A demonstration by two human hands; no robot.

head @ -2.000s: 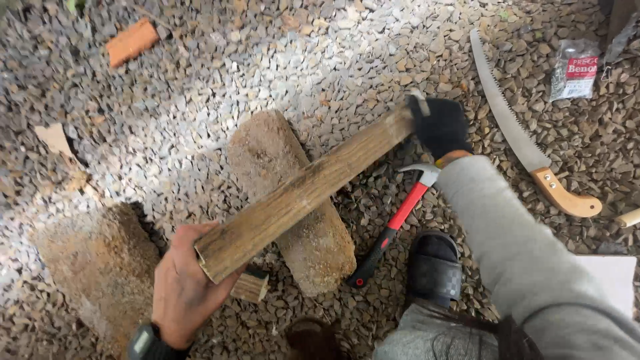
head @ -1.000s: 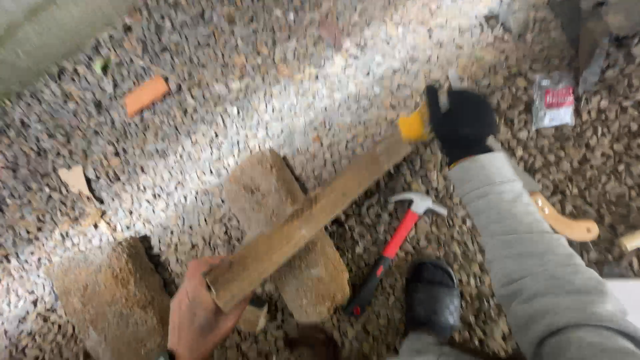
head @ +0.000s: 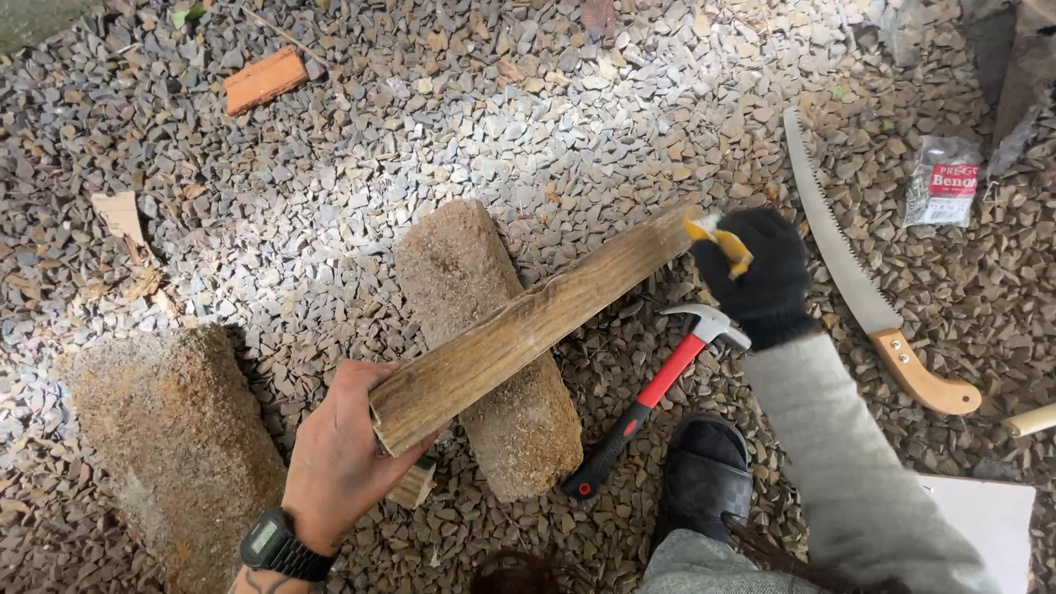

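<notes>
A weathered wooden board lies slantwise across a rough stone block. My bare left hand, with a black watch on its wrist, grips the board's lower left end. In a black knit glove, my right hand holds a folded piece of yellow sandpaper at the board's upper right end. A claw hammer with a red and black handle rests on the gravel just below that hand. Under the board, near my left hand, the end of a short wood piece shows.
A second rough block lies at left. On the right are a curved pruning saw, a plastic packet bearing writing, a wooden stick and a white sheet. An orange brick piece lies at upper left. My sandalled foot is beside the hammer.
My right hand was off the board's end a second ago with the yellow piece and is now closer against it. My left hand keeps its grip. The view has shifted somewhat.
</notes>
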